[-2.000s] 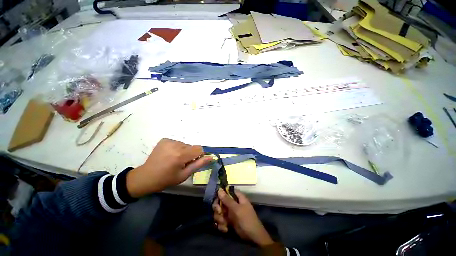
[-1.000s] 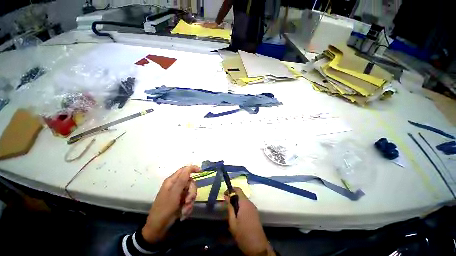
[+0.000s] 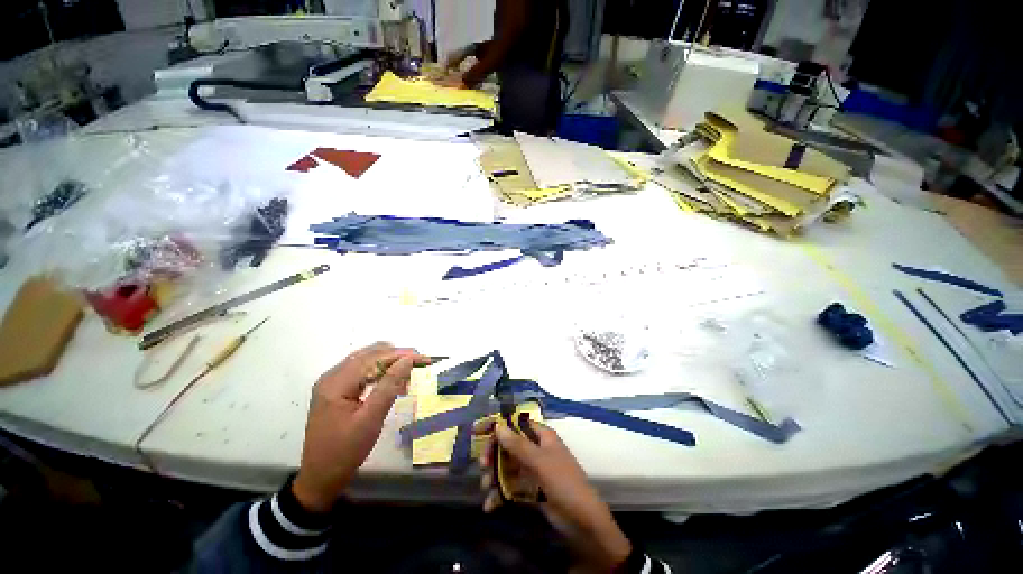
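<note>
My right hand (image 3: 555, 477) holds pliers (image 3: 518, 454) with yellow handles, their dark jaws pointing up at the folded end of a blue-grey strip (image 3: 454, 417). My left hand (image 3: 350, 415) is left of the strip, thumb and fingertips pinched on a small thin item (image 3: 387, 366), too small to name. Folded, crossing strip ends lie over a yellow card (image 3: 430, 448) at the table's near edge. A dark blue strip (image 3: 634, 426) and a grey-blue strip (image 3: 718, 415) run right from there. Any metal fitting at the jaws cannot be made out.
A dish of metal fittings (image 3: 606, 348) and a clear bag (image 3: 757, 364) lie beyond the strips. Blue scraps (image 3: 449, 234) lie mid-table. At left are a ruler-like bar (image 3: 236, 305), an awl-like tool (image 3: 230, 345) and a tan block (image 3: 39, 325). A person (image 3: 527, 56) stands beyond.
The view has tilted up, showing the person beyond. My left hand has come off the strip and moved left. The strip end now lies folded across the card, and the pliers remain in my right hand.
</note>
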